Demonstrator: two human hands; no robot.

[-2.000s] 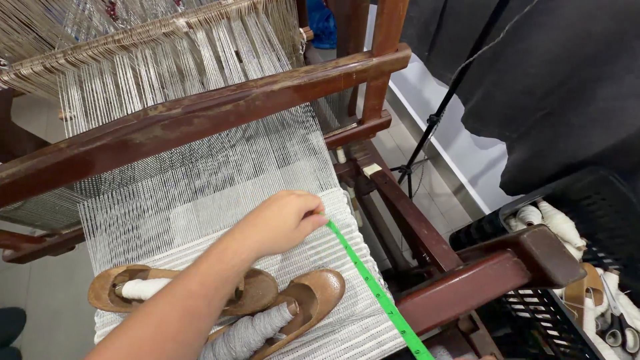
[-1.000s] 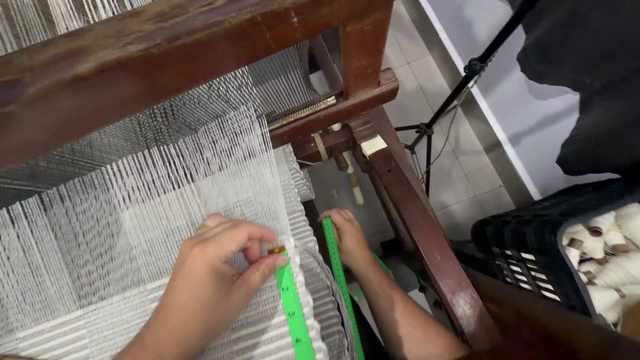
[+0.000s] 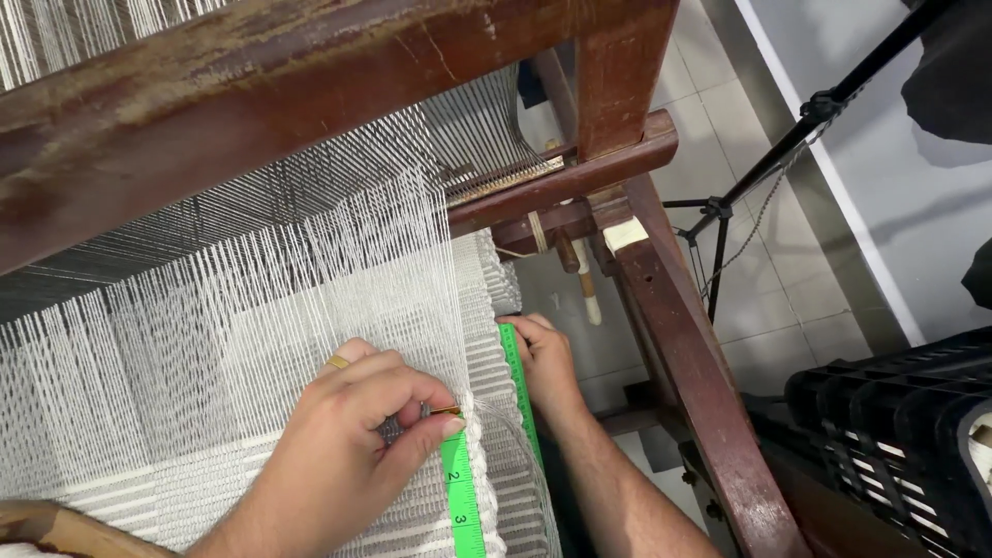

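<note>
My left hand (image 3: 372, 418), with a ring on one finger, pinches the metal-tipped end of a green measuring tape (image 3: 463, 496) between thumb and forefinger. The tip lies at the edge of the striped woven cloth (image 3: 209, 488), where the bare white warp threads (image 3: 349, 294) begin. Beyond that edge and lower down, my right hand (image 3: 542, 349) holds another stretch of the green tape against the side of the cloth below. Its fingertips are partly hidden behind the tape and cloth.
The loom's thick wooden beam (image 3: 271, 93) crosses above my hands. A wooden side rail (image 3: 697, 372) runs down at the right. Further right are a black tripod (image 3: 717, 209) and a black plastic crate (image 3: 891, 442). A wooden shuttle (image 3: 77, 535) rests on the cloth at lower left.
Two seconds ago only one hand showed, holding the tape at the cloth's edge; now both hands are on the tape. The view has moved closer to the cloth's right edge.
</note>
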